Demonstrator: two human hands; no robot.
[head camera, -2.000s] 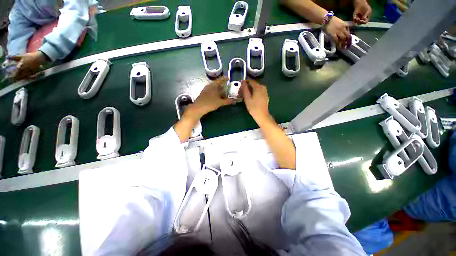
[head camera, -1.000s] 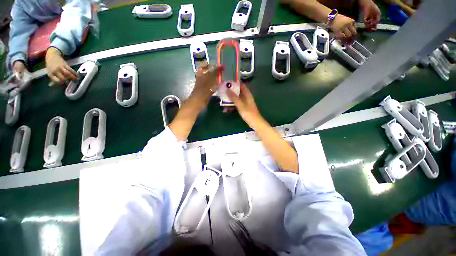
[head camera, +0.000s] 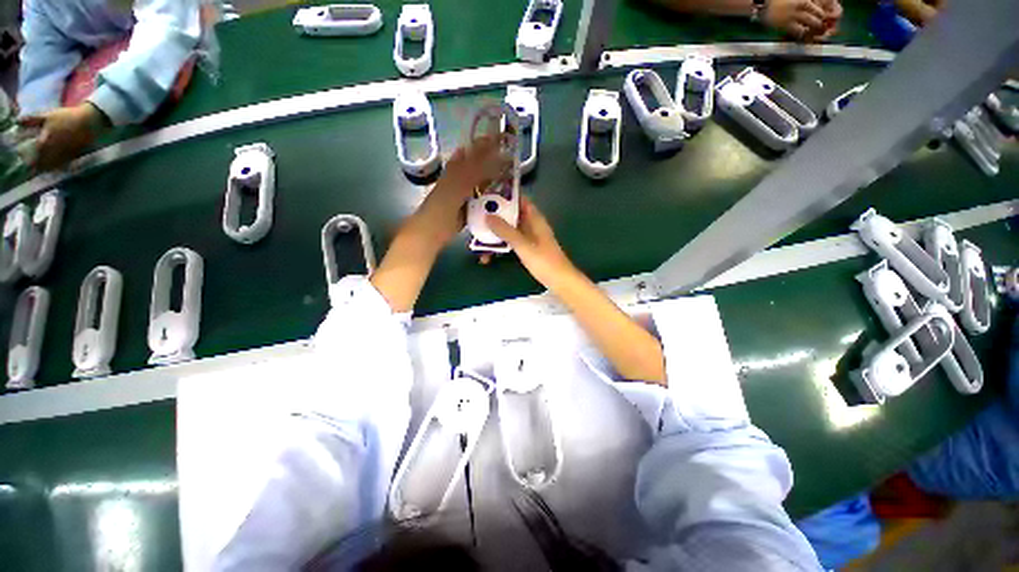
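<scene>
A white oval-loop lamp unit (head camera: 493, 212) is held over the belt, its base end with a dark round dot toward me. My right hand (head camera: 523, 232) grips this base end from the right. My left hand (head camera: 475, 168) is blurred over the left side of the loop; whether its fingers hold a small part or the loop cannot be told. The loop's far end is blurred and shows no red light. Two more units lie on the white board by my body, a left one (head camera: 416, 475) and a right one (head camera: 529, 419), with a thin dark cable (head camera: 454, 352) between them.
Several white units stand or lie on the green belt (head camera: 291, 268) around my hands. A slanting grey post (head camera: 782, 179) rises at the right, with a loose pile of units (head camera: 894, 363) beyond it. A worker's arm (head camera: 112, 101) is upper left; another worker's hand (head camera: 802, 17) is upper right.
The held unit glowed red one second ago and now looks unlit. It has come slightly left and nearer. My left hand has moved over its loop. Belt units have shifted left.
</scene>
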